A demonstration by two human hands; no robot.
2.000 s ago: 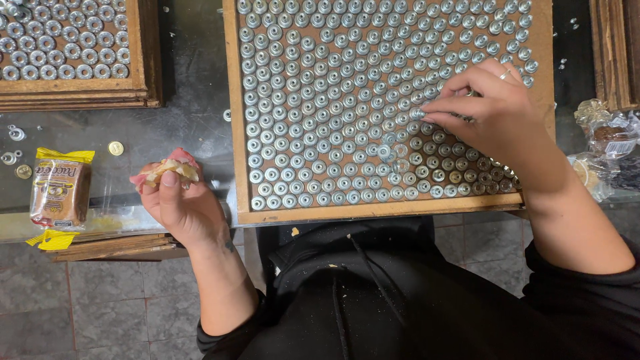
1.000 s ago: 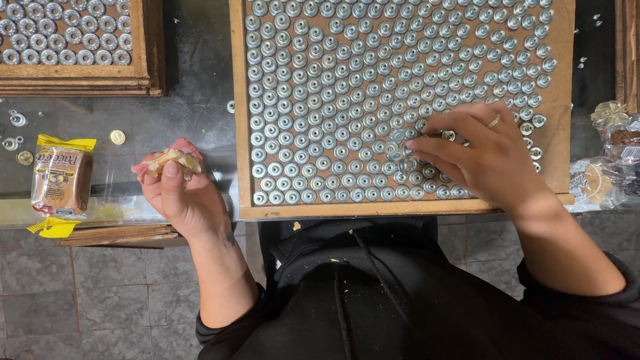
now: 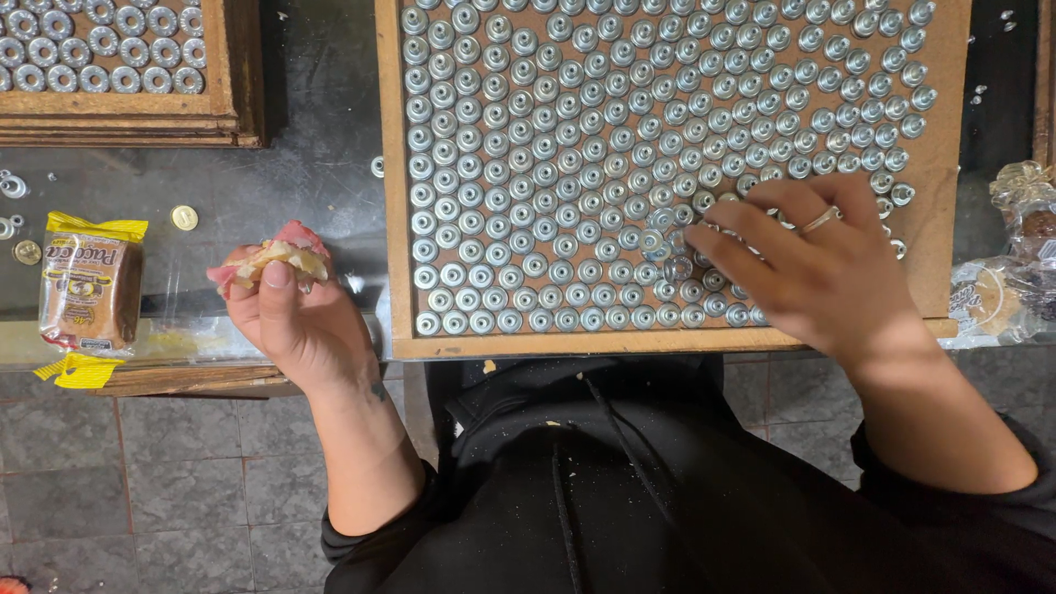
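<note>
My left hand grips a torn piece of bread with pink filling above the table's front edge, left of a wood-framed tray. Rows of round metal pieces with small centre holes cover much of that tray. Over its lower right part is my right hand, a ring on one finger, thumb and fingertips close together beside some loose, shiny round pieces lying on top of the rows. Whether a piece is between those fingertips cannot be told; the palm hides the pieces below it.
A wrapped paçoca sweet lies at the left, near gold-coloured coins and small metal rings. Another wooden tray with ring-shaped pieces is at the upper left. Clear plastic packaging lies right of the main tray.
My right hand has moved left and down over the tray since the earliest frame. The left hand keeps hold of the bread in much the same place.
</note>
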